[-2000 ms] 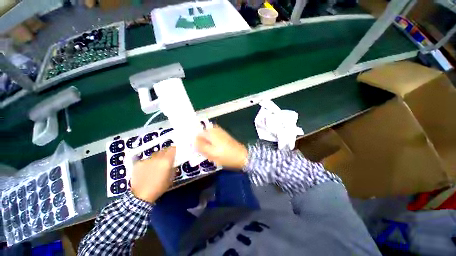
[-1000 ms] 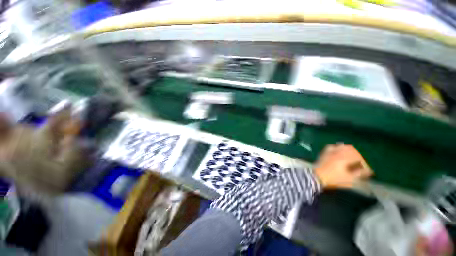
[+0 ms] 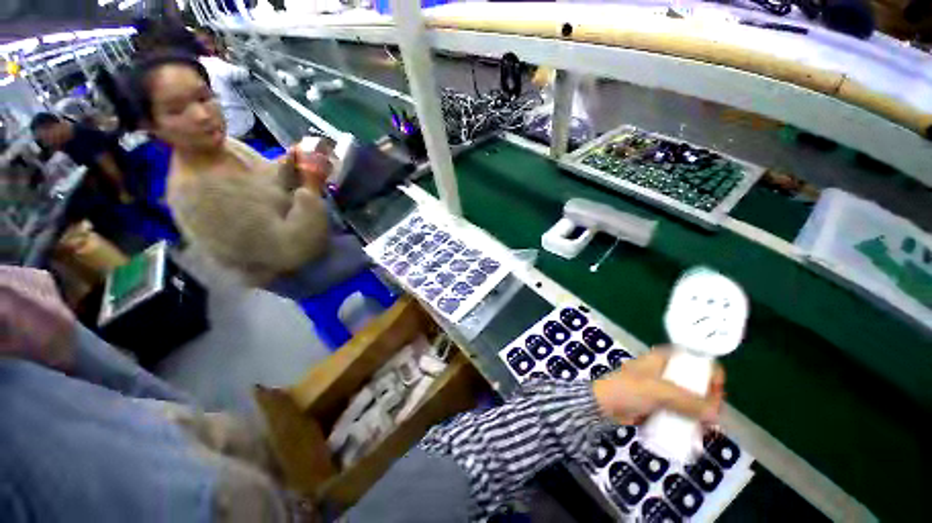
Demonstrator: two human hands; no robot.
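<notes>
My left hand (image 3: 646, 390) is closed around the narrow part of a white unit (image 3: 674, 429). The unit is held up above the sticker sheet, its round white end (image 3: 707, 310) turned toward me and showing small marks. The sticker sheet (image 3: 631, 497), with rows of black face stickers, lies on the bench below, partly hidden by my hand and sleeve. Another white unit (image 3: 610, 220) with a loop handle and a short thin lead lies on the green belt. My right hand is not visible.
A bagged sticker sheet (image 3: 434, 264) lies to the left. An open carton (image 3: 296, 414) of white parts stands below the bench. A seated person (image 3: 250, 209) works at the left. A circuit board tray (image 3: 669, 169), a white tray (image 3: 818, 230) and a shelf post (image 3: 424, 112) stand beyond.
The view has swung left. My left hand, seen without a unit a second ago, now holds one up. Only one of the two units lying on the belt before still shows there.
</notes>
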